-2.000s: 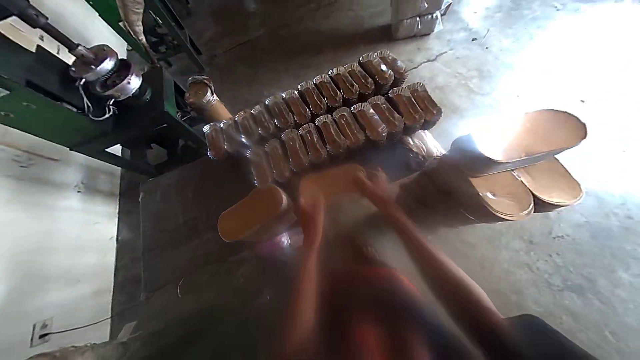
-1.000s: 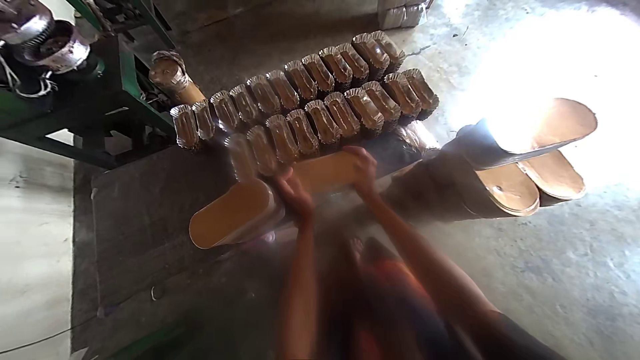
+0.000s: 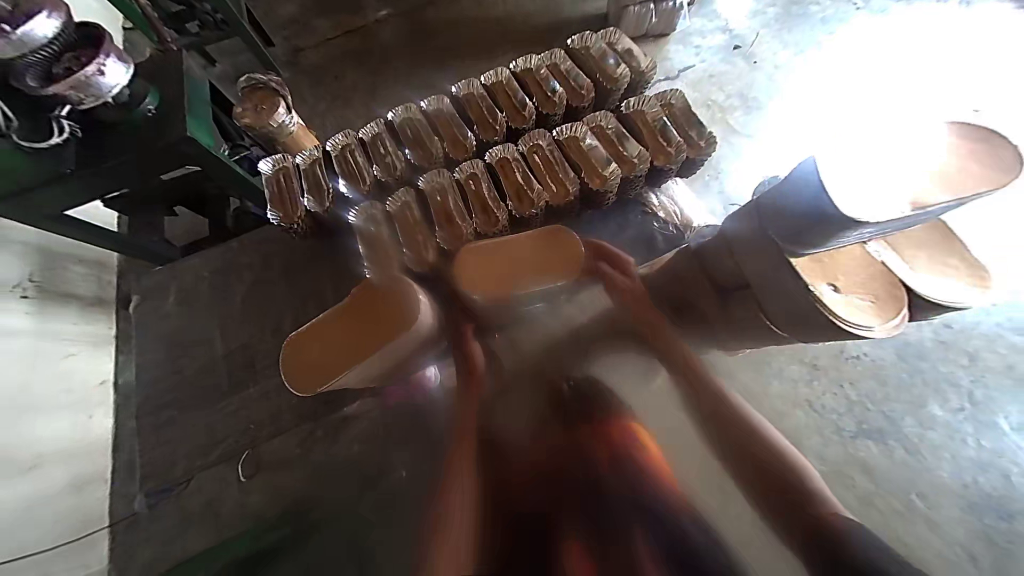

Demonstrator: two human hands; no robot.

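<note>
A stack of oval tan sheets (image 3: 520, 260) lies between my hands in the middle. My right hand (image 3: 616, 272) is on its right end, with fingers at the edge. My left hand (image 3: 470, 352) is low at its left side, blurred, so its grip is unclear. Left of it leans another tall stack of oval tan sheets (image 3: 348, 340). Beyond my hands stand two long rows of stacked oblong trays with fluted rims (image 3: 520, 180), shiny and brown inside. The nearest tray stacks at the left (image 3: 376, 240) look hazy.
More tall oval stacks (image 3: 852, 288) stand at the right, one with a bright top (image 3: 920, 176). A green metal machine frame (image 3: 200, 120) is at the upper left. A wrapped roll (image 3: 272, 116) leans beside it. Wrapped bundles (image 3: 648, 16) sit at the top.
My left hand has moved from the top of the middle stack down to its left side. My right hand stays at the right end. The view has shifted somewhat.
</note>
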